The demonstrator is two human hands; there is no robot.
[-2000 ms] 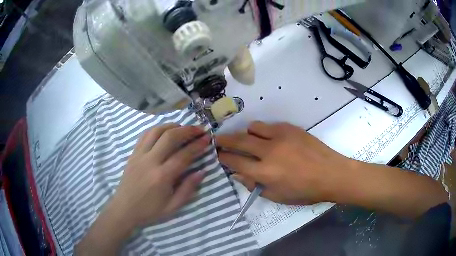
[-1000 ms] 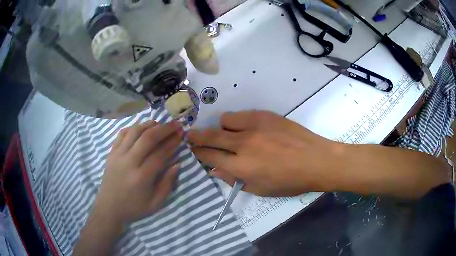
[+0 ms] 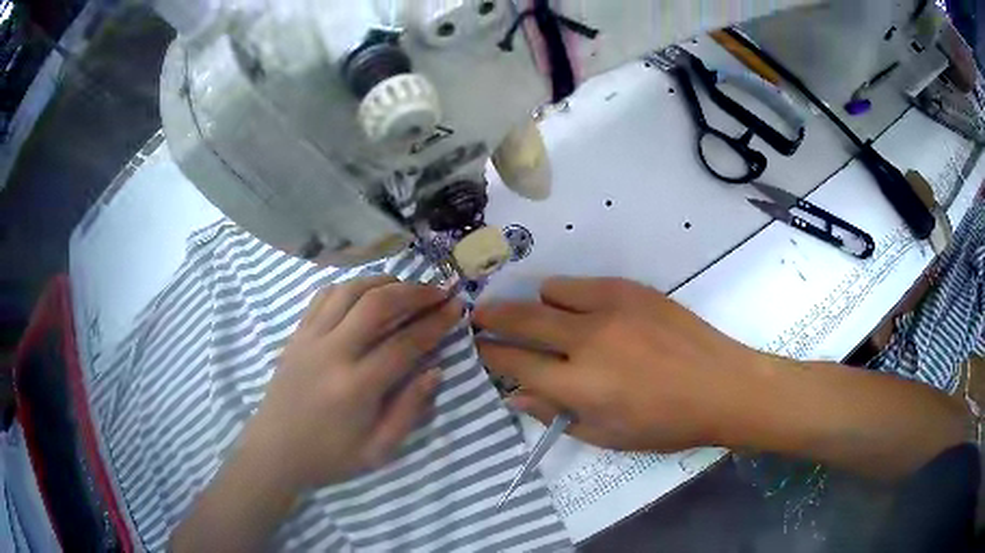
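A grey-and-white striped fabric piece (image 3: 248,324) lies on the machine bed and runs under the sewing head near the needle area (image 3: 472,283). My left hand (image 3: 351,373) lies on the fabric, its fingertips at the right edge just in front of the needle area. My right hand (image 3: 621,362) has its fingertips at the same edge, almost touching the left ones. It holds silver tweezers (image 3: 535,462), whose prongs point down-left over the fabric edge. The exact fingertip grip on the fabric is blurred.
The white machine head (image 3: 281,140) stands above the fabric. Black-handled shears (image 3: 734,153), thread snips (image 3: 815,221) and a dark-handled tool (image 3: 899,194) lie at the back right. More striped fabric (image 3: 931,324) is at the right edge. A red-edged frame (image 3: 67,400) is at left.
The camera view has shifted, so the machine head and tools appear further right and lower than one second ago. Both hands remain at the fabric edge near the needle, with the tweezers still held.
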